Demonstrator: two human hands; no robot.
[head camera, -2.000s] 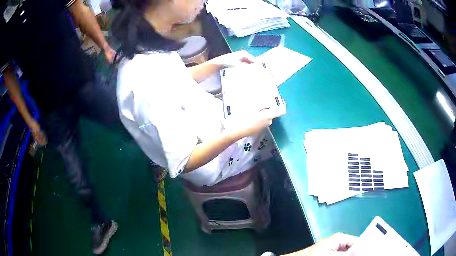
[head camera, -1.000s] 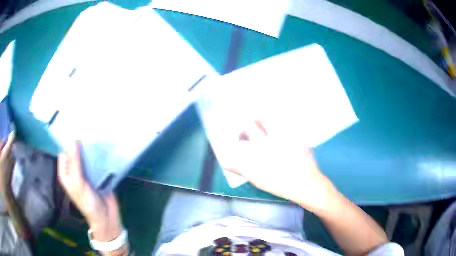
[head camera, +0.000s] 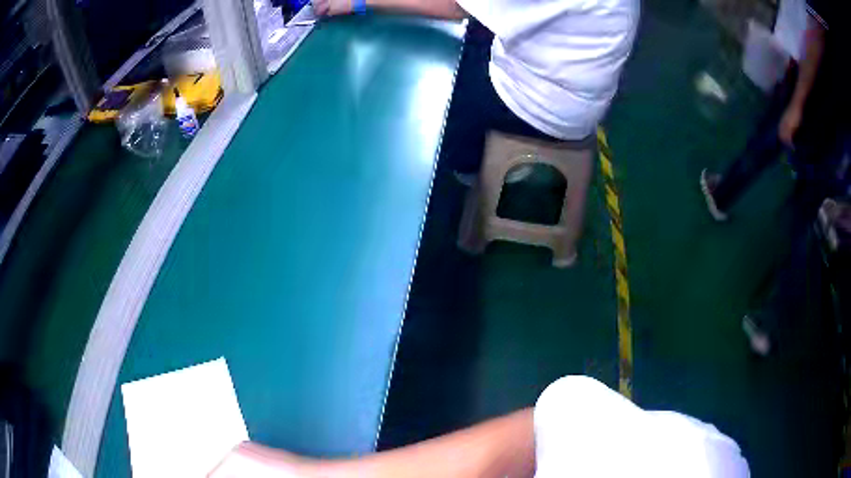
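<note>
A plain white sheet (head camera: 182, 415) lies on the green-teal bench at the lower left, with its lower part cut off by the picture's edge. My right hand (head camera: 257, 461) is at the sheet's right edge, partly cut off by the bottom edge. Its fingers are too hidden to tell whether they grip the sheet. My right forearm reaches in from a white sleeve at the bottom. My left hand is out of the picture, and no laptop cover is clearly in view.
The bench (head camera: 308, 243) runs away, bordered by a pale strip (head camera: 159, 224). A person in a white shirt (head camera: 569, 56) is by a stool (head camera: 537, 191) at its far right. A bottle (head camera: 185, 114) and yellow items lie beyond the strip. Legs and an arm show at right.
The view has swung right along the bench. The laptop cover and my left hand have left the picture. My right hand is now at the bottom edge, still at a white sheet.
</note>
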